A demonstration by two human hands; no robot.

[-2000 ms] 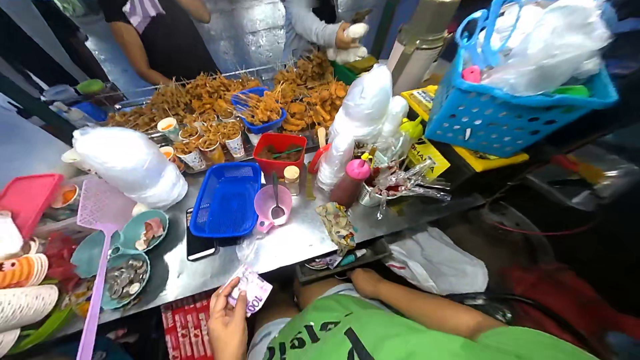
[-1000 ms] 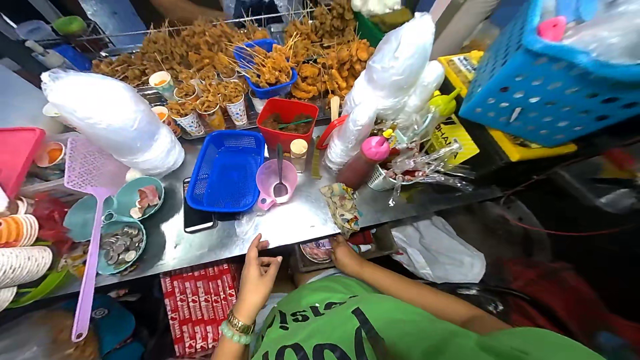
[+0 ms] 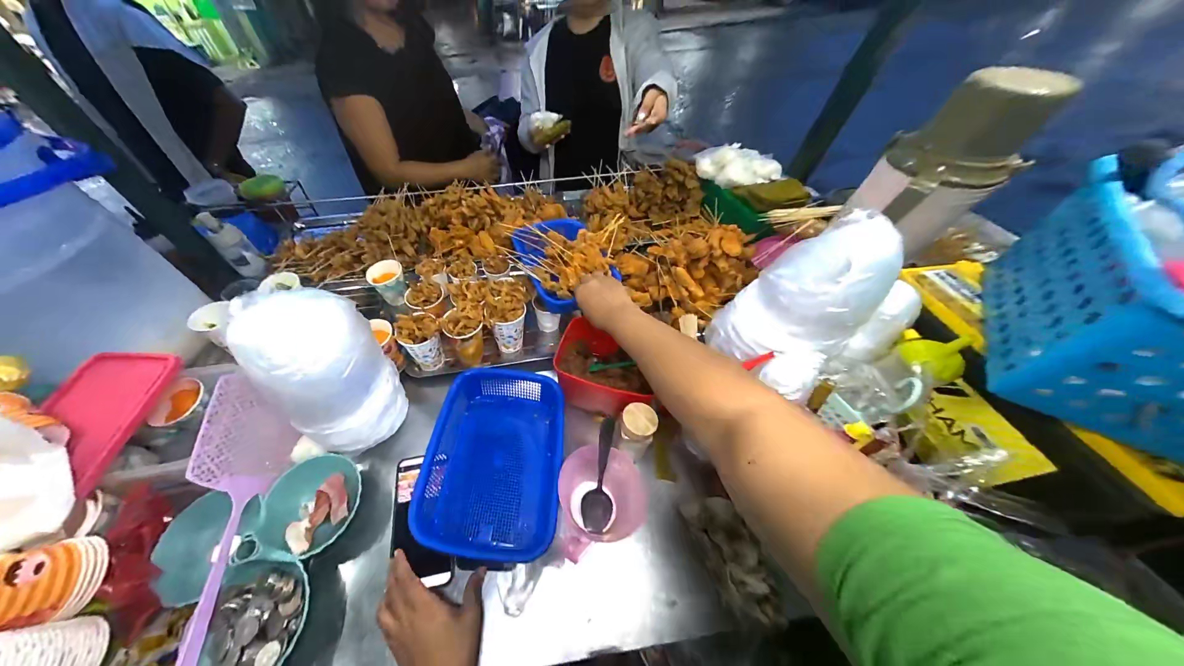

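My right hand (image 3: 603, 301) reaches across the counter to the front of a blue basket (image 3: 546, 242) of skewered fried food (image 3: 575, 264); its fingertips are hidden, so a grip cannot be made out. My left hand (image 3: 433, 610) rests at the counter's near edge, thumb and fingers apart, by the lower end of a smartphone (image 3: 407, 527). An empty blue plastic basket (image 3: 488, 462) partly covers the phone. Beside that basket, a spoon (image 3: 599, 490) stands in a pink plastic cup (image 3: 625, 504). Below my right forearm is a red container (image 3: 592, 393) of brown sauce.
Filled paper cups (image 3: 509, 319) and piled fried food (image 3: 425, 222) line the back. Plastic-wrapped stacks (image 3: 314, 370) flank the middle. A purple slotted turner (image 3: 242, 435) crosses teal bowls with coins (image 3: 254, 615). A perforated blue basket (image 3: 1073, 305) stands right. Several people stand beyond the counter.
My right hand has moved from the drawer area below the counter out to the basket of skewers. My left hand is now beside the phone; the banknote it held two seconds ago is gone. The view has tilted up.
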